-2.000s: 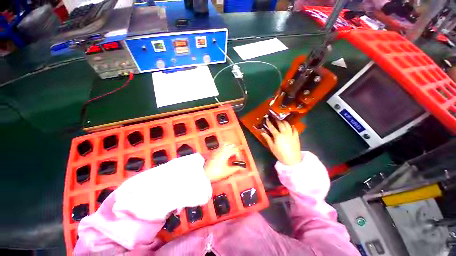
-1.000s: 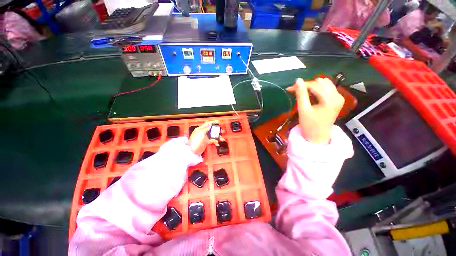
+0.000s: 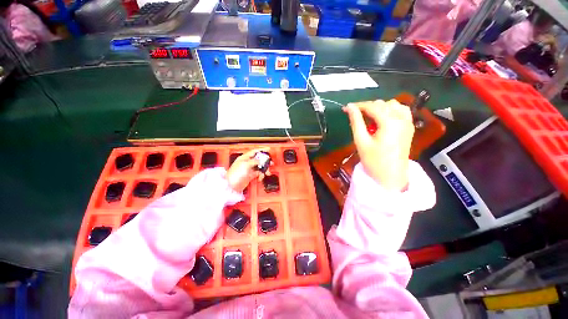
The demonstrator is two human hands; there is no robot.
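An orange-red blister tray (image 3: 249,244) lies in front of me with black square watch units in many pockets. My left hand (image 3: 244,169) holds one watch unit (image 3: 262,162) with a silvery face above the tray's top row, near the right side. My right hand (image 3: 381,134) is raised over the orange toggle-clamp fixture (image 3: 331,163), fingers curled at the clamp lever; a bit of red shows between them. The hand hides much of the clamp. A dark metal part (image 3: 341,176) shows on the fixture's base.
The blue control box (image 3: 256,68) and power supply (image 3: 177,70) stand behind a white paper (image 3: 253,111). A thin air tube (image 3: 330,100) loops toward the fixture. A monitor (image 3: 498,168) and raised red tray (image 3: 523,112) are at right. People in pink are behind.
My left hand has left the tray's second row and now holds a watch unit higher up. My right hand has risen from the fixture's base to the lever, and the clamp has swung back.
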